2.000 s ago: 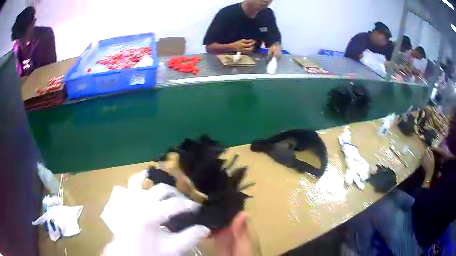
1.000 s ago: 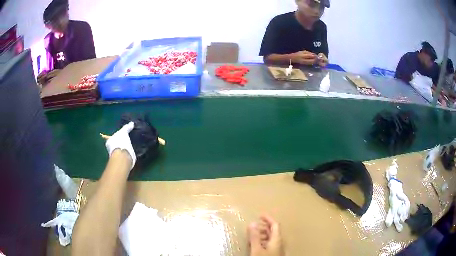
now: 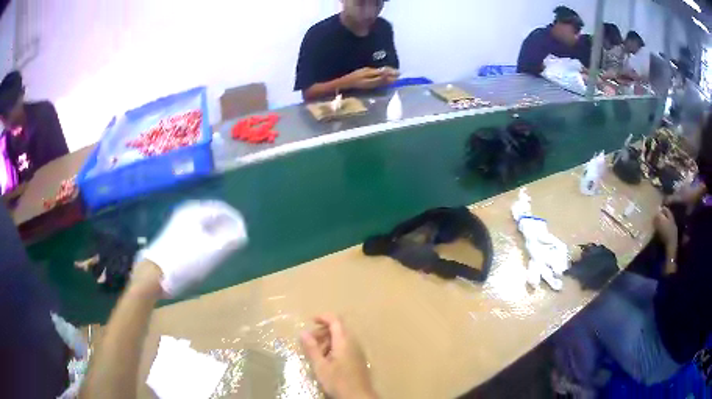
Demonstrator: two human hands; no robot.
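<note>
My left hand, in a white glove, is over the near edge of the green belt, slightly blurred; whether its fingers hold anything cannot be told. A black spiky part with tan pieces lies on the belt just left of it, partly behind my wrist. My bare right hand is low over the bench with its fingers curled; nothing shows in it. A black curved part lies on the bench to the right of my hands. A white sheet lies between my forearms.
Green belt runs beyond the bench, carrying black spiky parts. White gloves, a black piece and a white bottle are at right. A blue crate of red-white pieces stands across. People sit opposite and at right.
The spiky part went from over the bench to the belt in my left hand, which is now apart from it, to its right. The view has turned right.
</note>
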